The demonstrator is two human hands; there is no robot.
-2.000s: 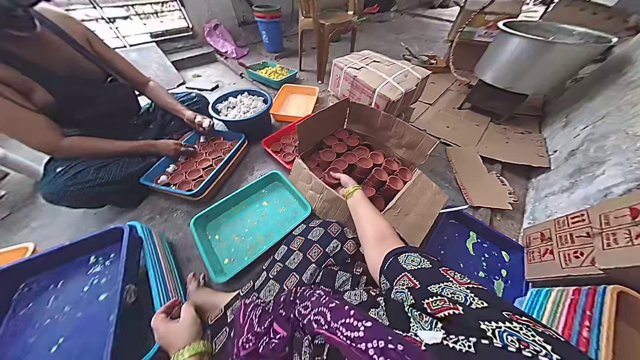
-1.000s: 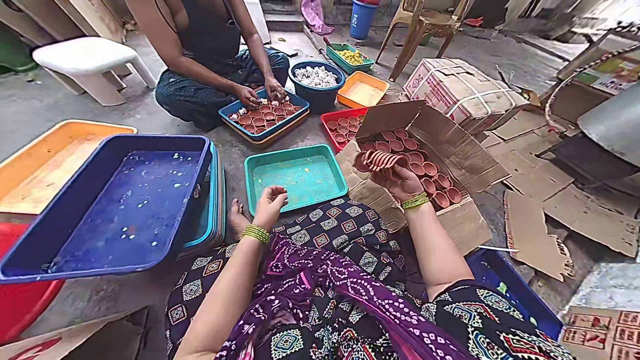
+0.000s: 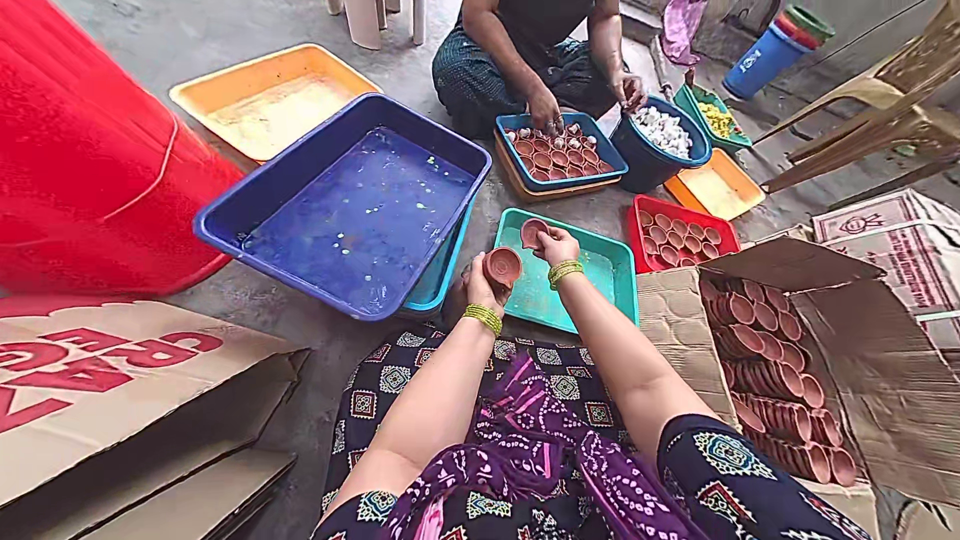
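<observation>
My left hand [image 3: 481, 285] is closed round a stack of small clay cups [image 3: 502, 265], the top one facing up. Just above and to its right, my right hand [image 3: 556, 246] pinches a single clay cup [image 3: 533, 233] by its edge. Both hands are over the turquoise plastic tray [image 3: 628, 300], which holds no cups. At the right, an opened cardboard box [image 3: 679, 330] holds rows of stacked clay cups [image 3: 772, 379]. A red tray [image 3: 637, 255] with several clay cups lies beyond it.
A person [image 3: 525, 60] sits opposite, hands over a blue tray [image 3: 619, 169] of clay cups, beside a bucket of white pieces [image 3: 661, 131]. A large blue tray [image 3: 352, 217] lies left, near a red container [image 3: 97, 150] and cardboard [image 3: 112, 375].
My right hand has left the cardboard box, where it held a stack of cups a second ago, for the turquoise tray. My left hand, without cups earlier, now holds a stack. The view has swung left.
</observation>
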